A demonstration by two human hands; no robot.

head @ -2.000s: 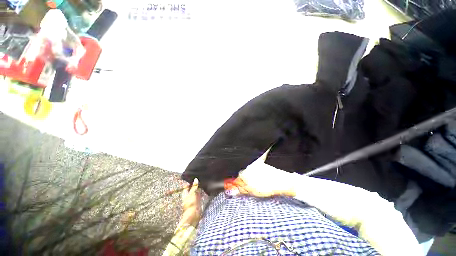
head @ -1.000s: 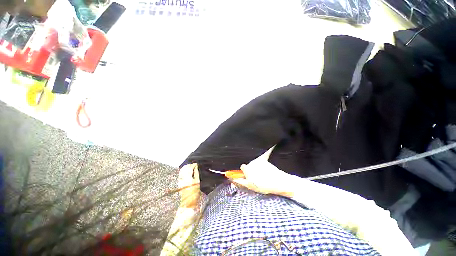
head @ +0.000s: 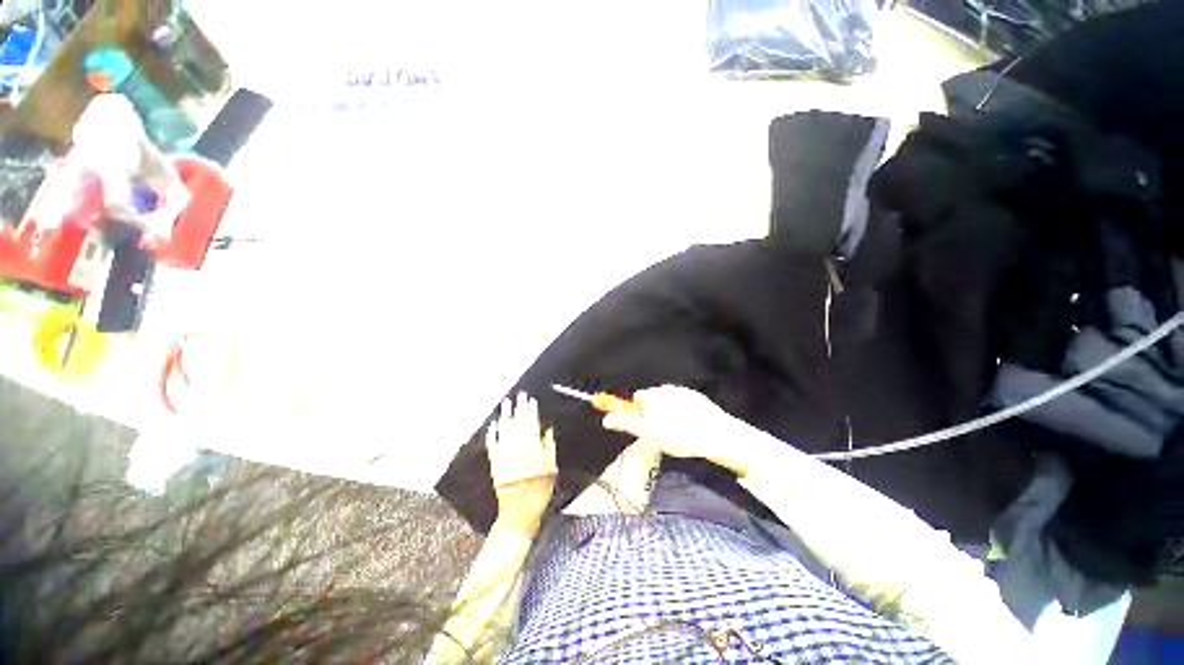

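Observation:
A black hooded jacket (head: 688, 325) lies flat before me, its sleeve reaching to the table's near edge at left. Its hood (head: 815, 175) points away from me and shows a grey lining edge. My left hand (head: 522, 448) lies on the sleeve near its end, fingers spread and holding nothing. My right hand (head: 669, 422) is closed on small snips with an orange handle (head: 614, 404). Their thin silver tip points left, over the sleeve, near my left fingers. I cannot tell if the tip touches the cloth.
Black and grey jackets (head: 1078, 260) are heaped at right. A pale cord (head: 1039, 400) crosses the jacket there. A clear-wrapped dark packet (head: 792, 37) lies at the far side. Red items (head: 197, 214), a yellow roll (head: 68, 340) and a red loop (head: 173, 377) lie at far left.
My left hand has moved from the sleeve end to lie spread on top of the sleeve. My right hand with the snips has risen away from my apron. The view has shifted.

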